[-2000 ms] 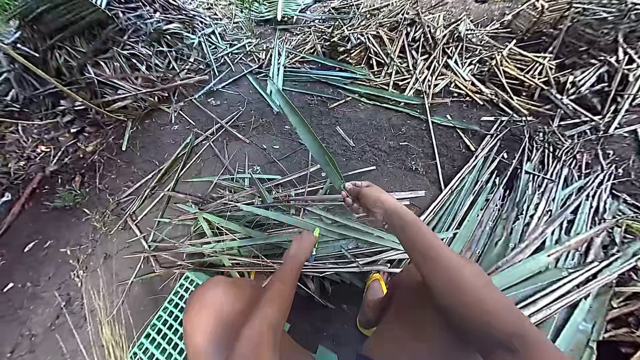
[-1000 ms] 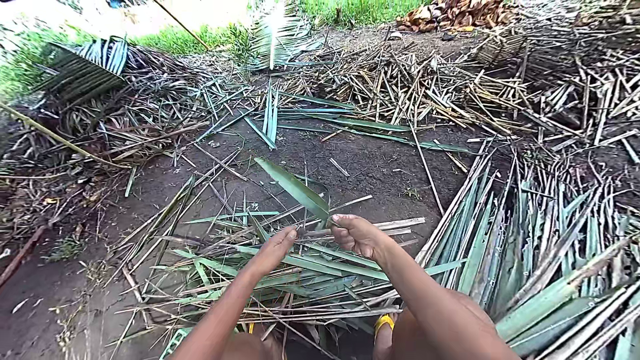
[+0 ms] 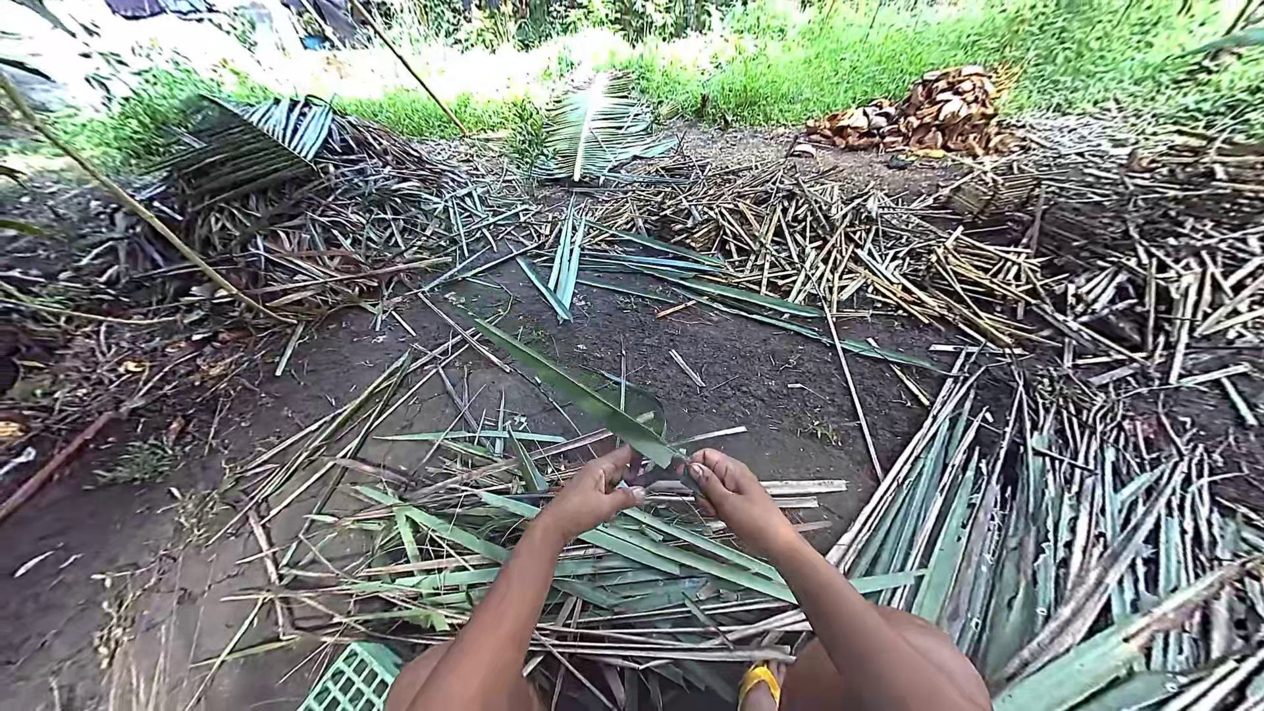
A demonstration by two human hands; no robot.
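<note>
My left hand [image 3: 597, 491] and my right hand [image 3: 726, 486] are close together at the middle of the view, above a pile of cut palm leaf strips [image 3: 592, 553]. Between them they pinch the lower end of a long green palm leaflet [image 3: 563, 385], whose blade slants up and to the left. The left fingers are closed at its base, with a small bluish-white bit showing beside the thumb. The right thumb and index finger grip the end. Part of the leaflet near the fingers looks bent or blurred.
A large heap of leaf strips [image 3: 1066, 533] lies to the right. Beyond are dry stalks [image 3: 839, 237], a palm frond [image 3: 588, 128], a pile of brown husks [image 3: 918, 118] and a leaf heap [image 3: 257, 178]. A green plastic crate [image 3: 351, 676] and yellow footwear [image 3: 758, 679] show below.
My left hand has come up from low over the pile to the leaflet's end beside my right hand. The view has tilted up, bringing the grass and husk pile into sight.
</note>
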